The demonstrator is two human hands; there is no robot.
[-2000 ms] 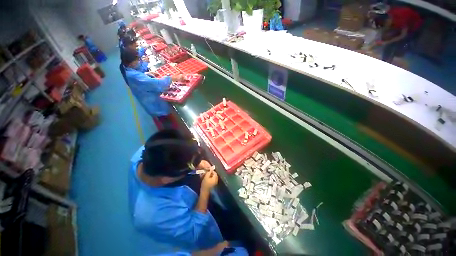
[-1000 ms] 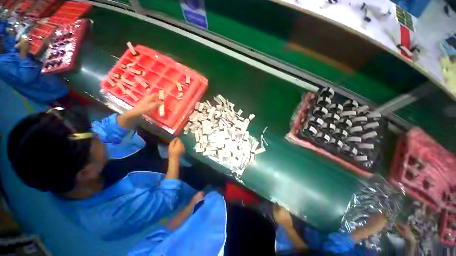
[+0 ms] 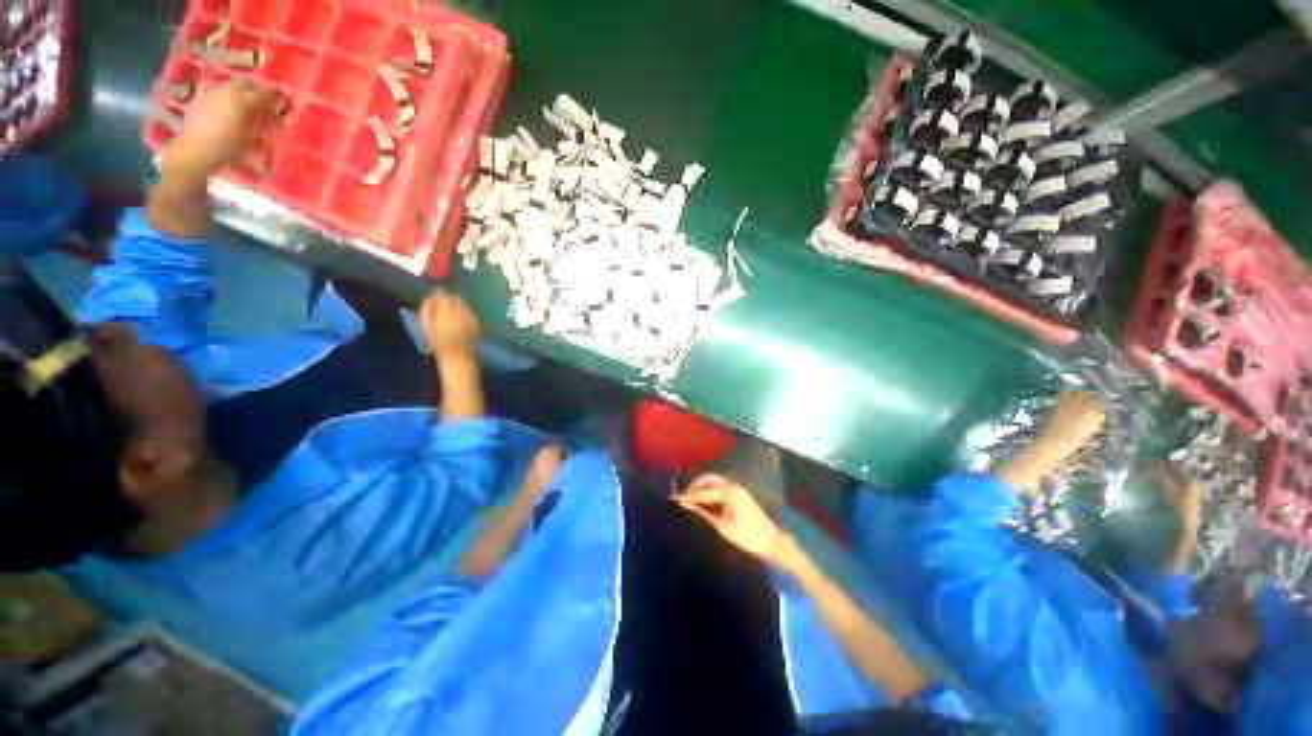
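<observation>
A heap of loose pale straps [image 3: 583, 252] lies on shiny film on the green bench. My right hand [image 3: 734, 518] is low in the middle, over the dark lap area, short of the bench edge. Its fingers are bent together near a tiny pale spot; whether it grips something is unclear. My left hand [image 3: 540, 477] is small and blurred at the edge of a blue smock, partly hidden, and its hold cannot be seen. Neither hand touches the straps.
A red tray [image 3: 324, 108] holds several straps; a seated person's hand [image 3: 223, 130] reaches into it. A black tray [image 3: 993, 173] holds rows of looped bands. Another person's hand [image 3: 1068, 429] is over film at right. A red stool [image 3: 679, 434] is below the bench.
The view has turned and moved closer, so trays and heap sit higher and mostly further left. My right hand has come inward from the bench edge. The neighbour's hand has moved across the red tray.
</observation>
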